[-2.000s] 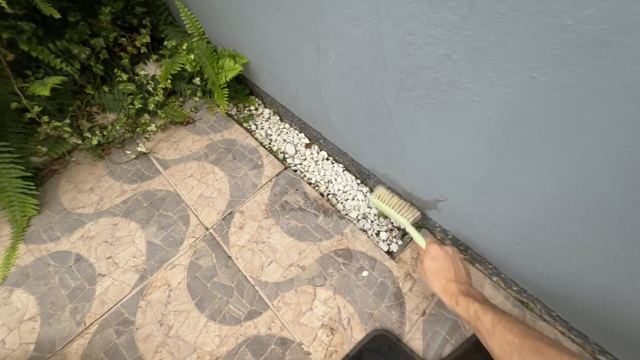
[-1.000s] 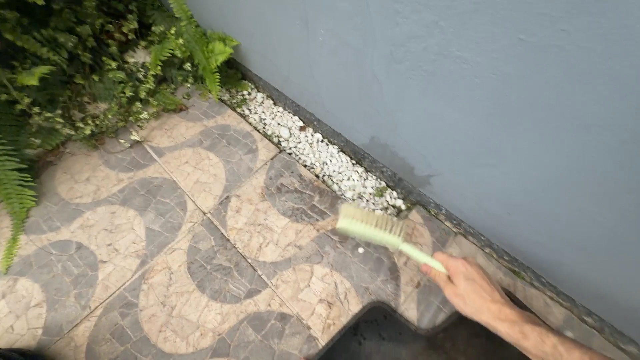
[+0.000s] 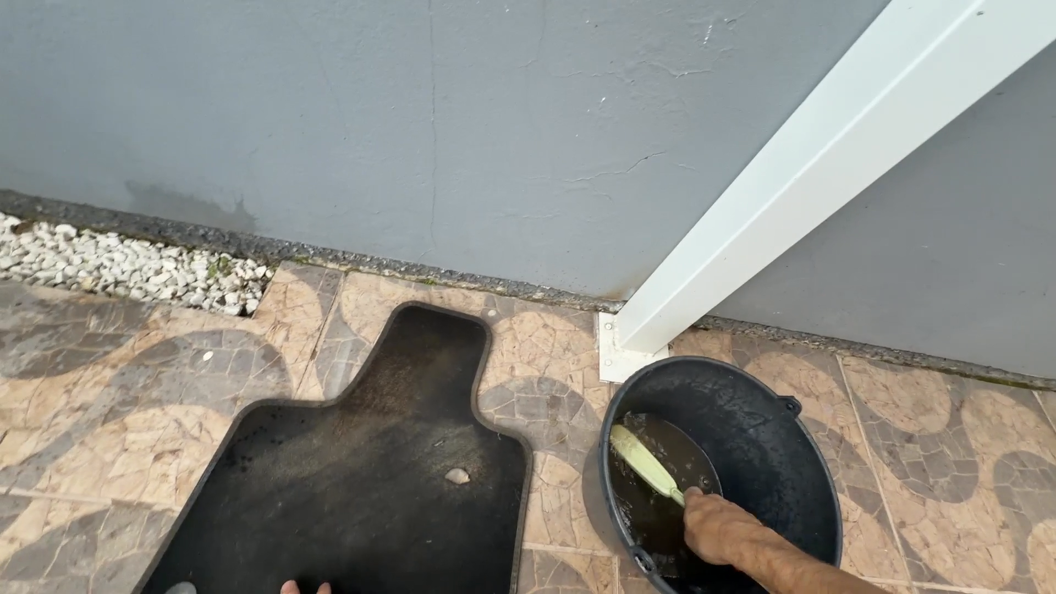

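Observation:
My right hand [image 3: 716, 528] reaches into a black plastic bucket [image 3: 788, 462], gripping the handle of a pale green brush [image 3: 643, 462]. The brush head lies in murky water [image 3: 660, 536] inside the bucket, its bristles hidden. Fingertips of my left hand [image 3: 305, 587] show at the bottom edge, over the lower part of a black car floor mat [image 3: 363, 487]; the rest of that hand is out of view. The mat lies on patterned tiles and carries brownish dirt and a small pale fragment [image 3: 457, 476].
A white metal post [image 3: 775, 181] with a bolted base plate [image 3: 615, 346] stands right behind the bucket. The grey wall [image 3: 371, 124] runs along the back. White pebbles [image 3: 140, 264] fill a strip at the left, beside the tiled floor [image 3: 148, 412].
My right hand has moved the brush from above the tiles by the pebbles into the bucket. The view has swung right, bringing in the bucket, the post and more of the mat.

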